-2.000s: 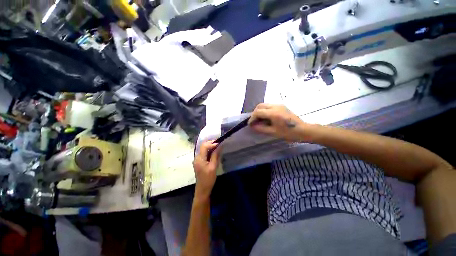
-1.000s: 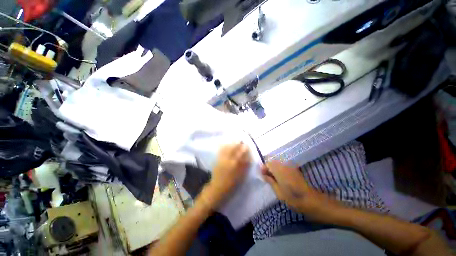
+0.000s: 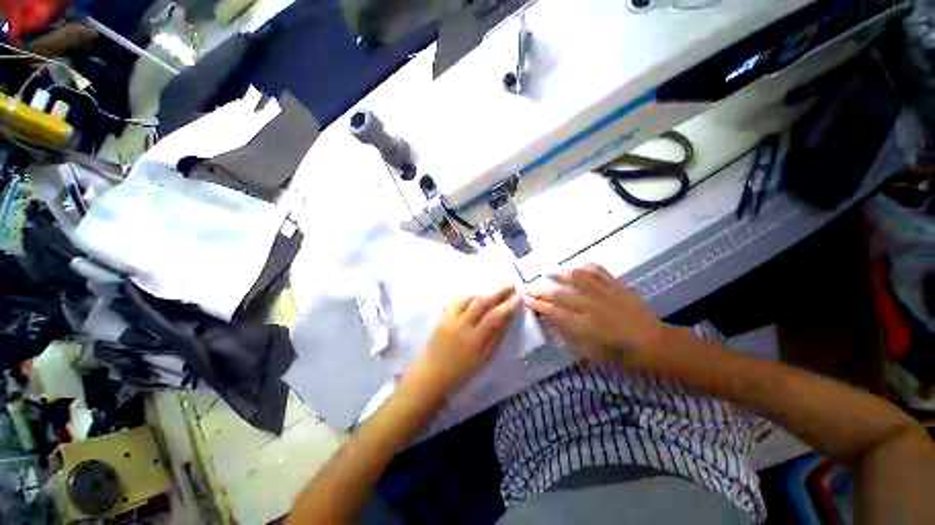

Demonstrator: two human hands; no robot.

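A white fabric panel (image 3: 410, 297) lies on the machine table, its far edge at the presser foot and needle (image 3: 482, 238) of the white sewing machine (image 3: 574, 138). My left hand (image 3: 474, 333) lies on the panel with fingers close together. My right hand (image 3: 590, 308) lies beside it, fingertips on the fabric close in front of the needle. The two hands nearly touch. Both press the cloth down; I cannot tell if the fingers pinch it. A thin dark line shows at the fabric edge just beyond the fingertips.
Black-handled scissors (image 3: 656, 174) lie behind the needle, with thin dark snips (image 3: 759, 176) farther right. White and grey panels (image 3: 185, 231) and dark pieces (image 3: 231, 359) are heaped left. A cream second machine (image 3: 108, 474) stands lower left. A striped cloth (image 3: 615, 426) covers my lap.
The white panel, first turned over beside the table edge, now lies flat up at the needle. Both hands have moved up to the presser foot and closer together. The dark strip between them hardly shows now.
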